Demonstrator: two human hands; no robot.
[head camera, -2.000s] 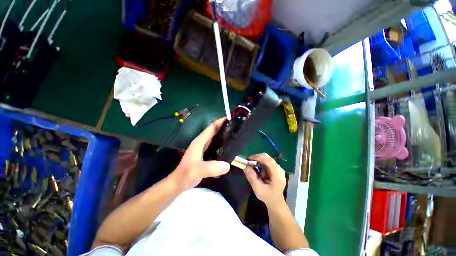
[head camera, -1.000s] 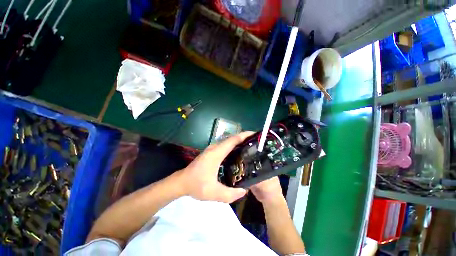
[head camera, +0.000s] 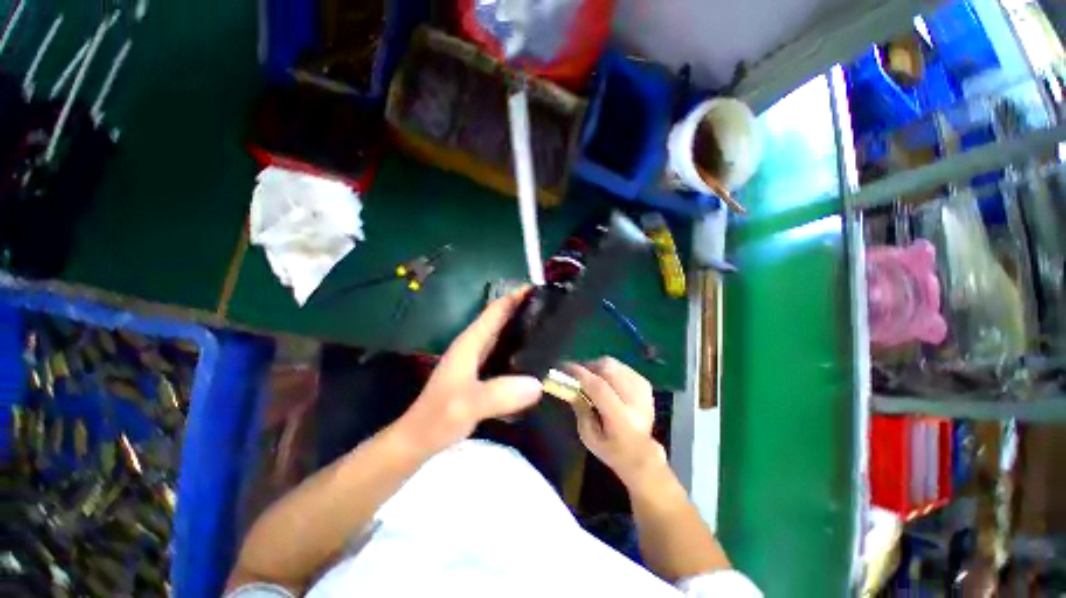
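Observation:
My left hand is closed around the near end of a black lock housing. The housing is tilted on edge, its smooth outer side towards the right, and red wires show at its open side. A long white lead sticks out away from me. My right hand grips a small brass lock cylinder at the housing's near end, close to my left thumb. Whether the cylinder enters the housing cannot be told. The view is somewhat blurred.
A white rag and yellow-black pliers lie on the green bench. Beyond are a divided tray, a blue bin and a white tub. A blue bin of cylinders stands left, a green conveyor right.
Since one second ago, the housing has turned from showing its circuit board to standing on edge, and its lead has swung left. My right hand has come into view from behind it with the cylinder.

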